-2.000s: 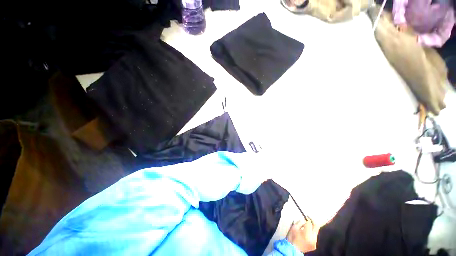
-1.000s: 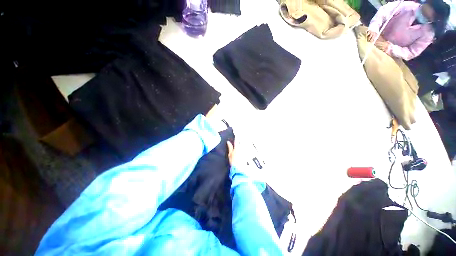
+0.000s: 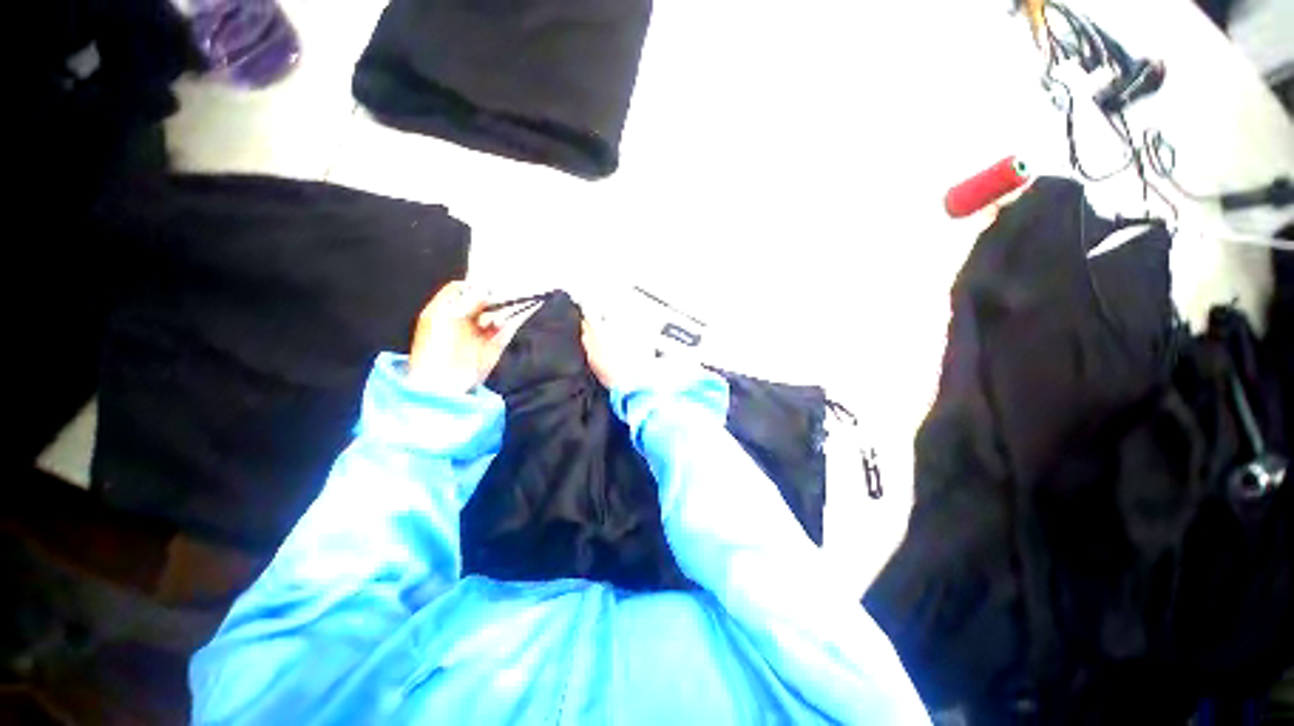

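Observation:
Black trousers (image 3: 568, 468) lie in front of my light-blue smock, with shiny dark lining showing. My left hand (image 3: 457, 338) holds a thin dark loop at the upper left corner of the trousers. My right hand (image 3: 602, 355) is at the same corner, just right of it, gripping the black cloth; its fingertips are partly hidden. A small dark-and-white label (image 3: 681, 335) shows at the pale waistband beyond my right sleeve. Thin loops hang at the right corner. A small narrow dark-edged item, maybe the thread snips (image 3: 873, 474), lies just right of that corner.
Folded black trousers (image 3: 504, 78) lie at the top, more dark cloth (image 3: 270, 341) at left. A red thread spool (image 3: 988, 187) touches a large black garment heap (image 3: 1050, 468) at right, with a metal-ended tool (image 3: 1254, 479) on it. Purple bottle (image 3: 244, 40) top left; cords (image 3: 1107, 85) top right.
The view has turned and moved closer to the right heap. My left hand, hidden behind cloth or sleeve before, now shows at the corner with the loop pulled out leftwards. My right hand stays at that corner.

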